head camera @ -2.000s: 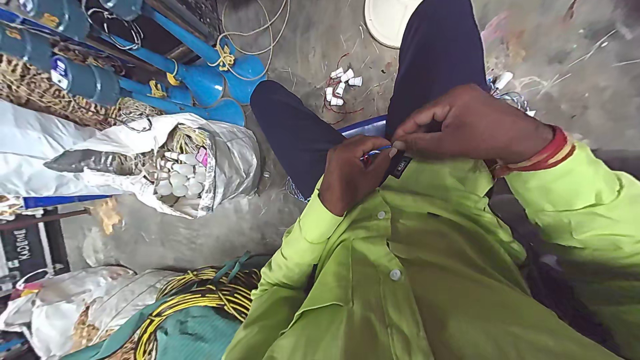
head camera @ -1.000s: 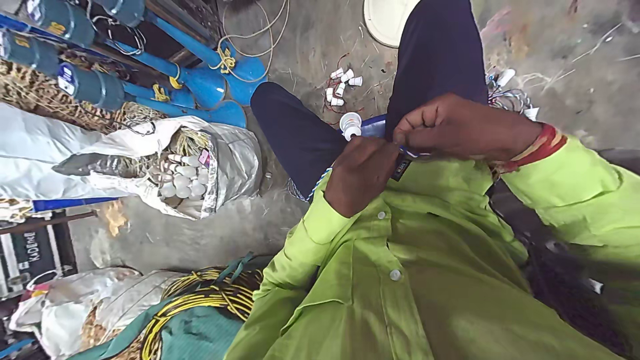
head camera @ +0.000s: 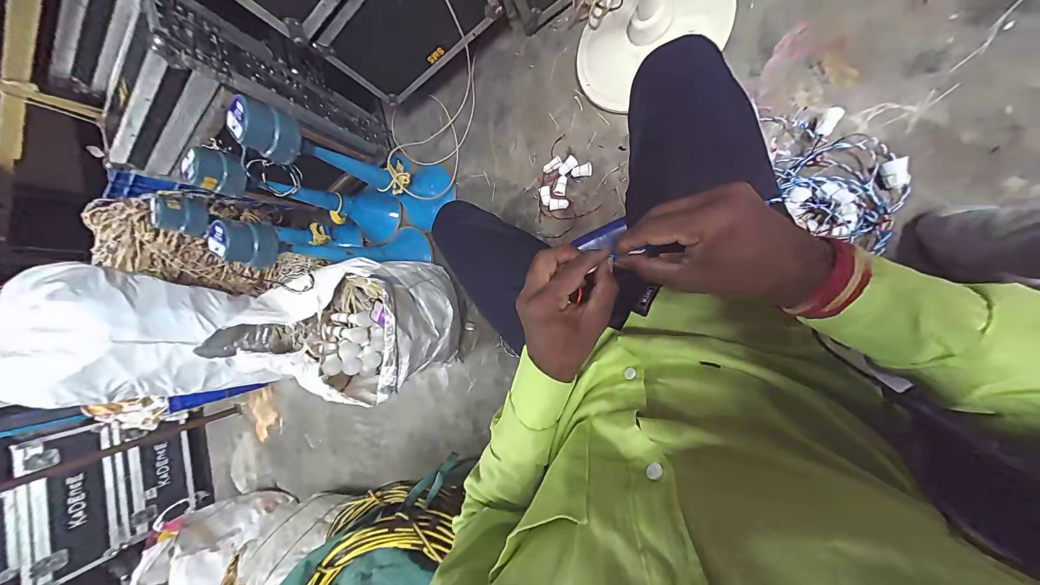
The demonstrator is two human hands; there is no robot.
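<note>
My left hand (head camera: pixel 569 313) and my right hand (head camera: pixel 723 244) are close together over my lap, fingertips nearly touching. Between them runs a thin blue-and-white wire (head camera: pixel 632 253), pinched by the fingers of my right hand. A small piece of red wire (head camera: pixel 579 294) shows between the fingers of my left hand. Partly hidden behind the hands lies a blue item (head camera: pixel 600 236) between my legs. Several white bulb holders (head camera: pixel 561 185) with short dark leads lie on the floor past my knees. A tangle of blue-and-white wire with white holders (head camera: pixel 841 191) is beside my right leg.
At the left are blue horn loudspeakers (head camera: pixel 325 199), a white sack (head camera: pixel 422 325) of white bulbs (head camera: pixel 353 351) and black flight cases (head camera: pixel 77 496). A yellow-black cable coil (head camera: pixel 382 532) lies lower left. A round white base (head camera: pixel 597 61) stands beyond my knee.
A white holder visible beside my left hand one second ago no longer shows. My fingertips have parted slightly, showing the blue-and-white wire between them.
</note>
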